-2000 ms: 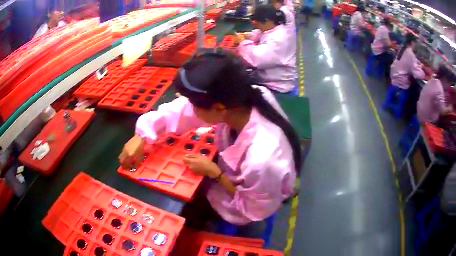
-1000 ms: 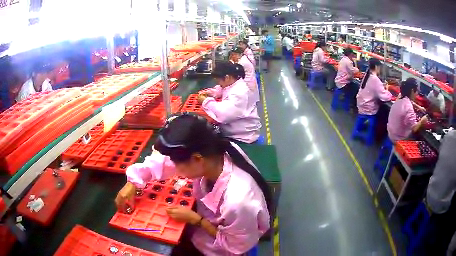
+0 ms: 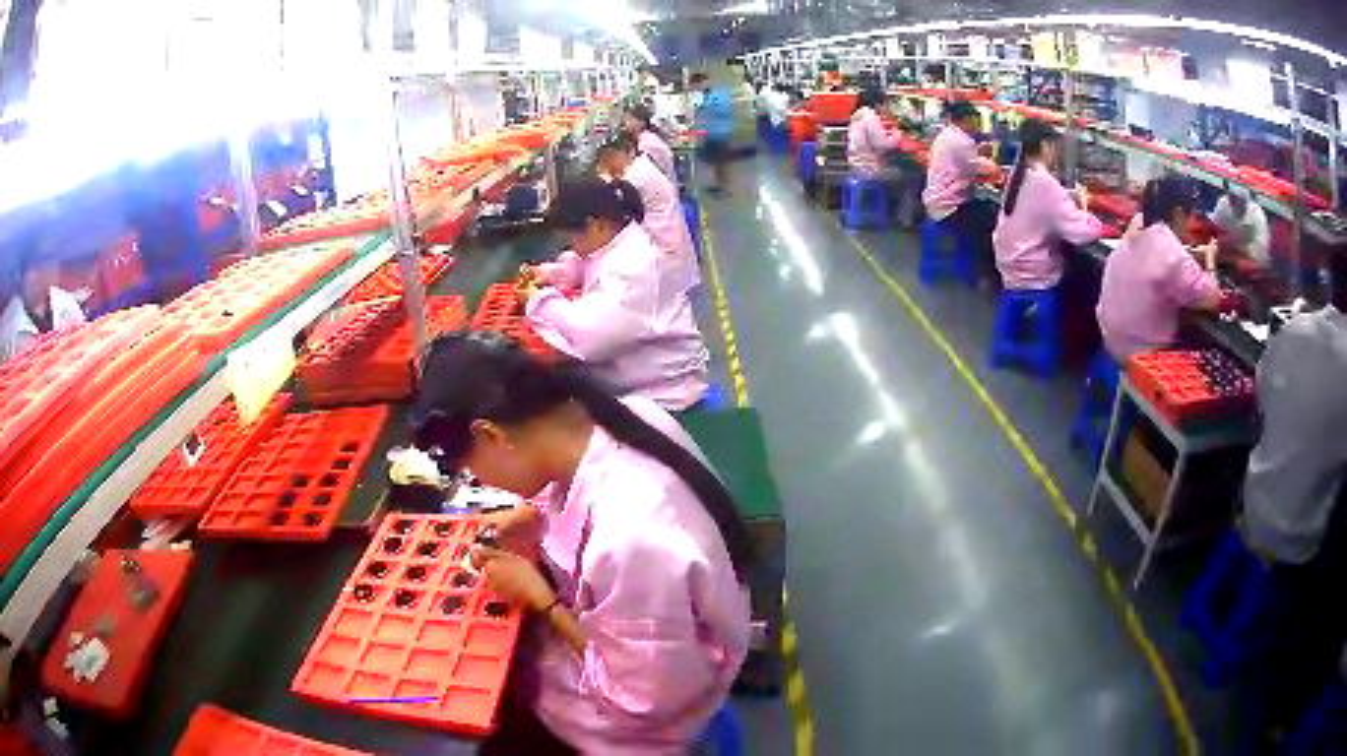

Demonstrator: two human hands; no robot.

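Note:
Neither of my hands is in the picture. Nearest in front of me, a worker in a pink smock (image 3: 635, 576) sits at the green-topped bench, head bent. An orange-red watch tray (image 3: 399, 644) lies before the worker, with dark round watch heads (image 3: 406, 597) in its far pockets and empty pockets nearer me. A thin blue-purple pen (image 3: 395, 700) lies across its near edge. The worker's two hands (image 3: 507, 557) are together at the tray's right side, around something small and pale that I cannot make out.
Another tray with dark pieces (image 3: 296, 473) lies farther left, beside a red box (image 3: 118, 628). Stacked trays (image 3: 89, 399) fill the left shelf. A grey aisle (image 3: 886, 488) with yellow lines runs right, bordered by blue stools (image 3: 1025, 328) and seated workers.
The view has lifted and shows more of the hall. The near tray of watch heads has mostly dropped out below. The worker's far hand has moved from the tray's left side to join the other.

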